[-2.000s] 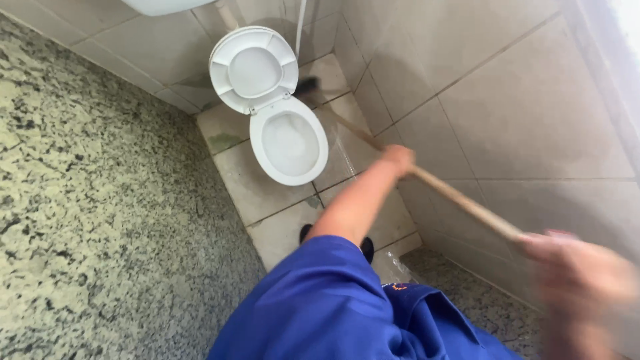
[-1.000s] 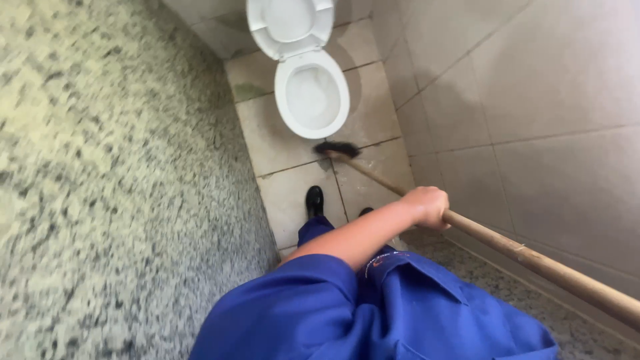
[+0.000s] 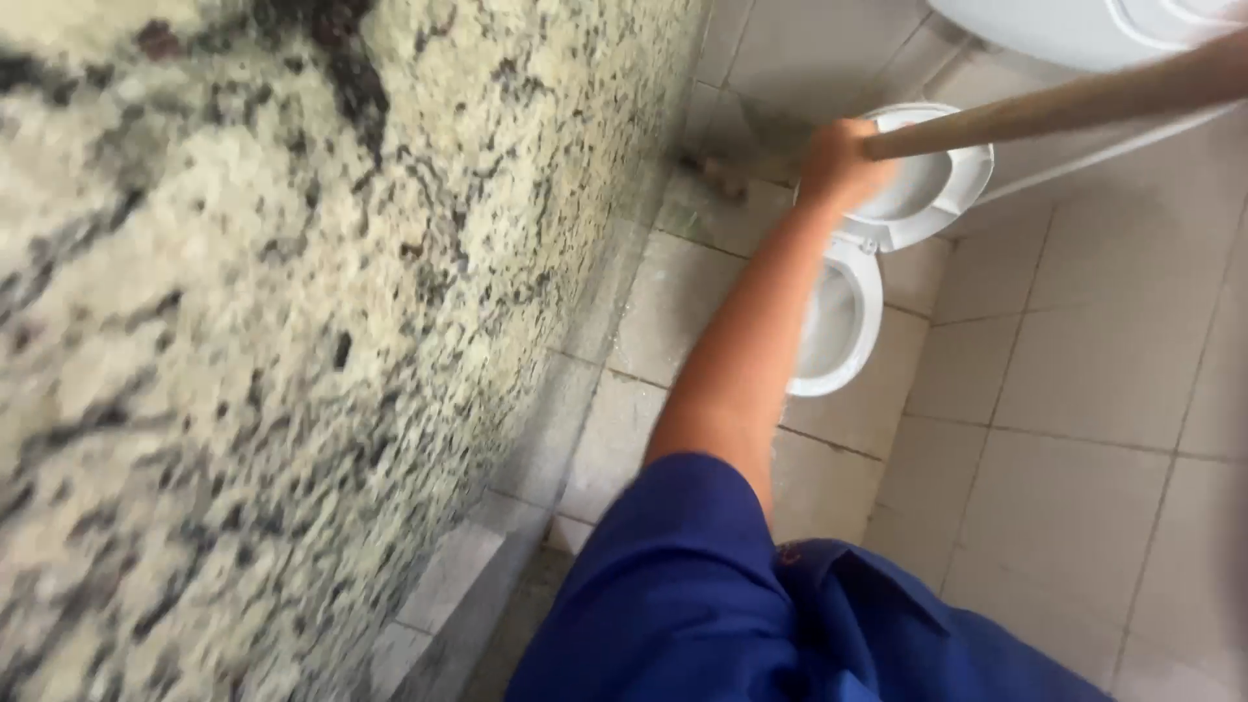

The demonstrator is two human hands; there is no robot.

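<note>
My left hand (image 3: 844,164) is closed around a long wooden broom handle (image 3: 1053,105), in front of the raised lid and seat of a white toilet (image 3: 860,292). From the hand the handle runs up to the top right corner of the view. At the far left of the floor, by the wall's foot, a blurred brownish shape (image 3: 717,177) shows; whether it is the broom's head I cannot tell. My bare left forearm crosses in front of the bowl. My right hand cannot be made out.
A speckled granite partition (image 3: 390,292) stands close on the left. Beige wall tiles (image 3: 1092,361) rise on the right. A white cistern (image 3: 1053,24) hangs at the top, with a thin white pipe (image 3: 1102,156) below it. Light floor tiles (image 3: 673,302) surround the toilet.
The broom was right of the toilet, then in front of it. My left hand has moved from the right of the bowl to over the raised lid. The view has shifted and turned.
</note>
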